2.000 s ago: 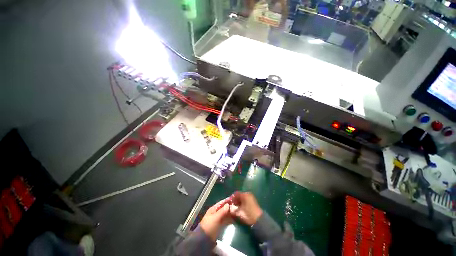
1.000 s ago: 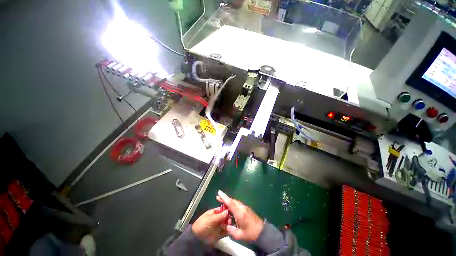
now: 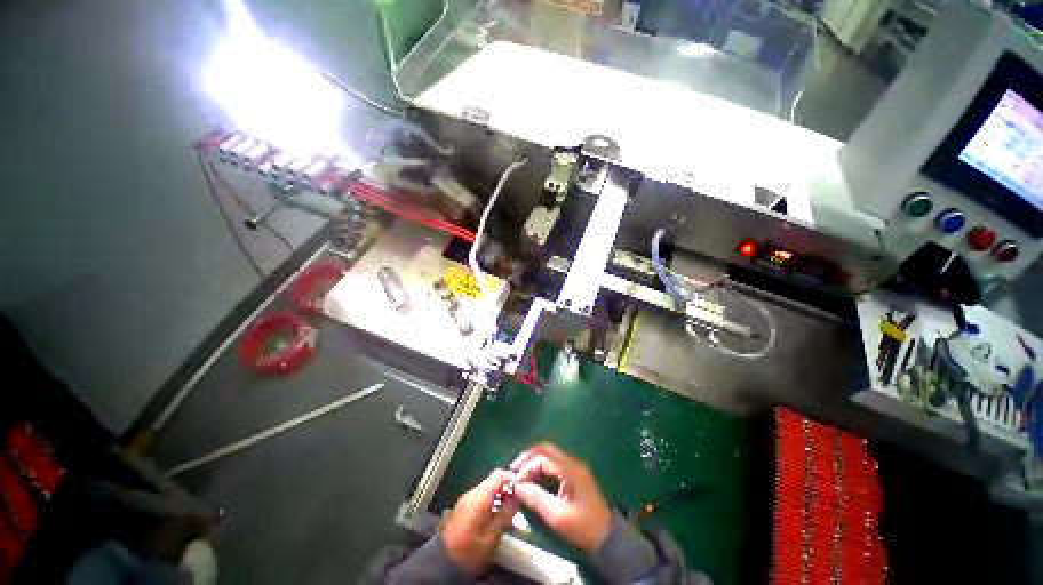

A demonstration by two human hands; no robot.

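My left hand (image 3: 476, 523) is closed around a small bundle of short red wires (image 3: 501, 498) with silvery ends, over the near part of the green mat (image 3: 595, 440). My right hand (image 3: 560, 496) meets it, its thumb and fingers bent at the top of the bundle; a bit of red shows at its fingertips. Fingers hide most of the wires. At the mat's far left corner, red wire pieces (image 3: 530, 368) show at the outfeed clamps (image 3: 492, 363). The black parts tray at right holds rows of red wires (image 3: 826, 503).
Dark-handled cutters (image 3: 669, 501) lie on the mat right of my hands, with bright scraps (image 3: 650, 443) beyond. The machine (image 3: 641, 126) stands ahead, its control panel (image 3: 915, 171) at right above a tool shelf (image 3: 875, 389). Red wire coils (image 3: 278, 343) lie at left.
The view has shifted, and the scene sits higher and further left. The transfer arm has moved, with a clamp now out to the right. My hands stay together on the wires, with the fingers rearranged.
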